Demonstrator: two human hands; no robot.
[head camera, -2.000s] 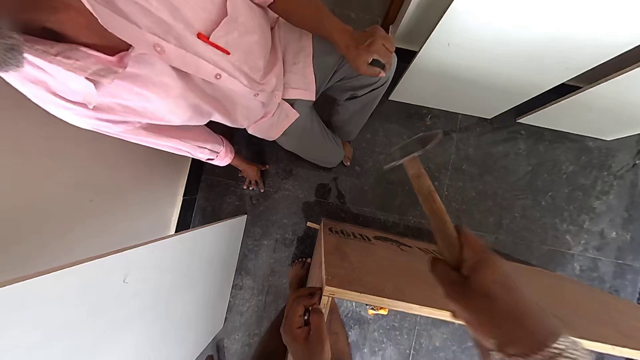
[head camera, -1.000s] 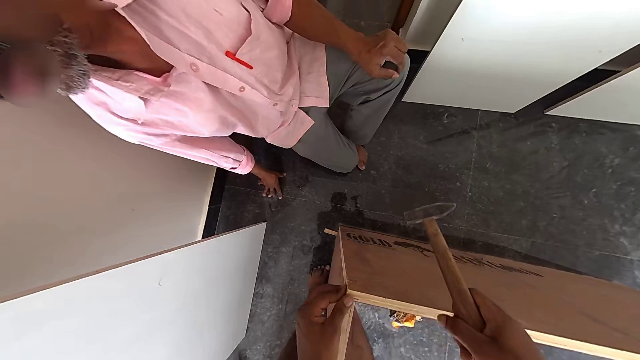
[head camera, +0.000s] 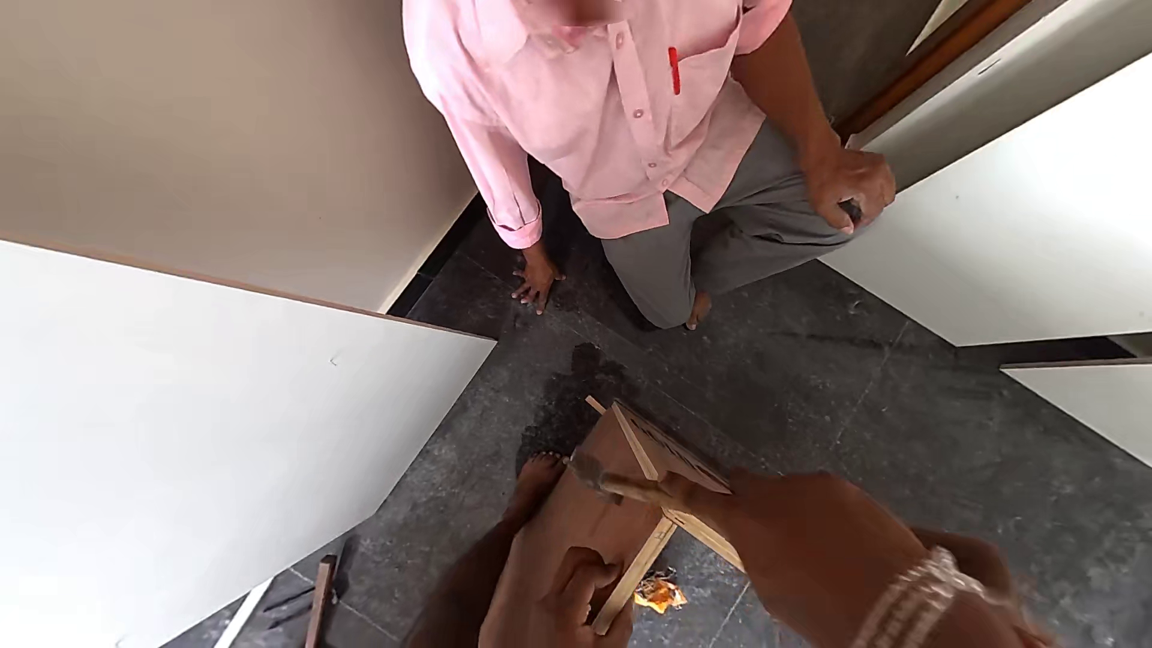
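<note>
My right hand (head camera: 720, 504) grips the wooden handle of a hammer (head camera: 634, 489), whose blurred head is over the face of a plywood panel (head camera: 598, 513). This panel meets a second plywood board (head camera: 670, 445), bearing printed marks, at a corner. My left hand (head camera: 580, 598) holds the near edge of the first panel, fingers curled by its pale edge. A thin wood strip (head camera: 595, 405) sticks out past the far corner.
A person in a pink shirt (head camera: 621, 117) sits opposite, one hand on the dark tiled floor (head camera: 792, 378). White boards stand at left (head camera: 225, 432) and right (head camera: 1017, 216). An orange and yellow packet (head camera: 660, 594) lies beside the plywood. My bare foot (head camera: 543, 468) is left of it.
The hammer has moved from over the printed board to over the other panel's face. The plywood has turned in view, and my left hand is now lower on the panel. The view has shifted.
</note>
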